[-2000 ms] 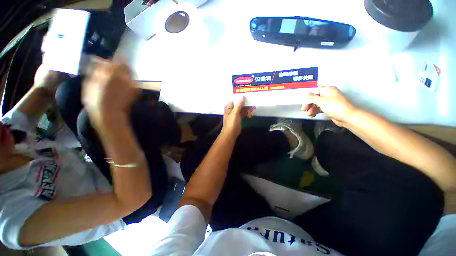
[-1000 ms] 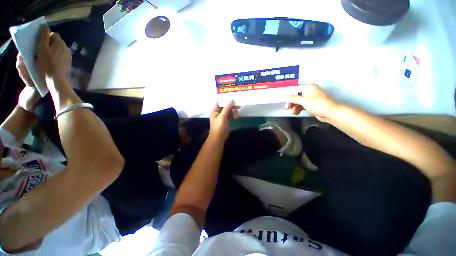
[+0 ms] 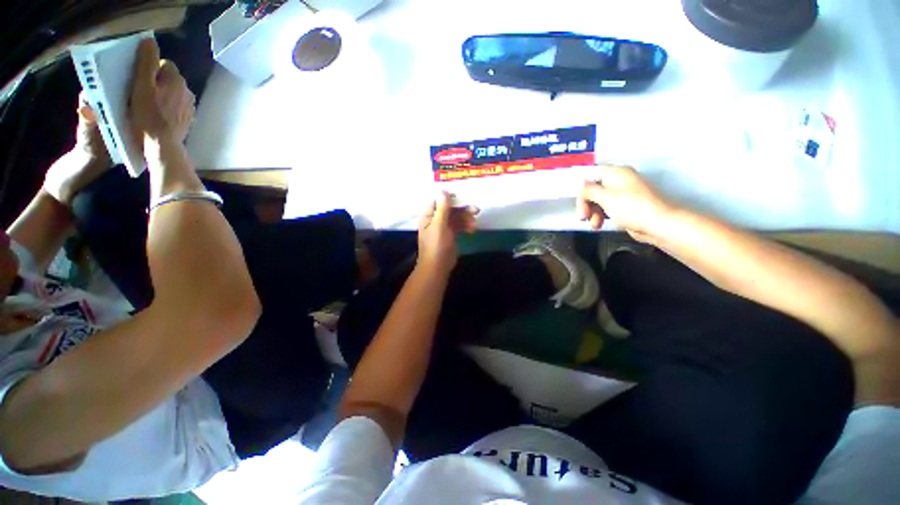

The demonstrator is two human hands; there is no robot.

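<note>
A temporary parking card (image 3: 515, 154) lies in front of me at the table's near edge, its dark band with red logo and its red band with yellow text facing up, its lower part white. My left hand (image 3: 446, 225) holds its lower left end between thumb and fingers. My right hand (image 3: 614, 199) holds its lower right end. Where the card's white part ends is hard to tell against the white table. A glossy black mirror dash cam (image 3: 564, 63) lies beyond the card, not touched.
The white table (image 3: 365, 128) bears a white roll (image 3: 317, 47), an open white carton (image 3: 240, 41) with wires, a dark-lidded container (image 3: 755, 22) and a small printed label (image 3: 815, 136). At left, a seated person holds a white box (image 3: 111, 97).
The view has shifted. My hands keep hold of the card in nearly the same place. The neighbour's white box has been turned, and its printed side edge now shows.
</note>
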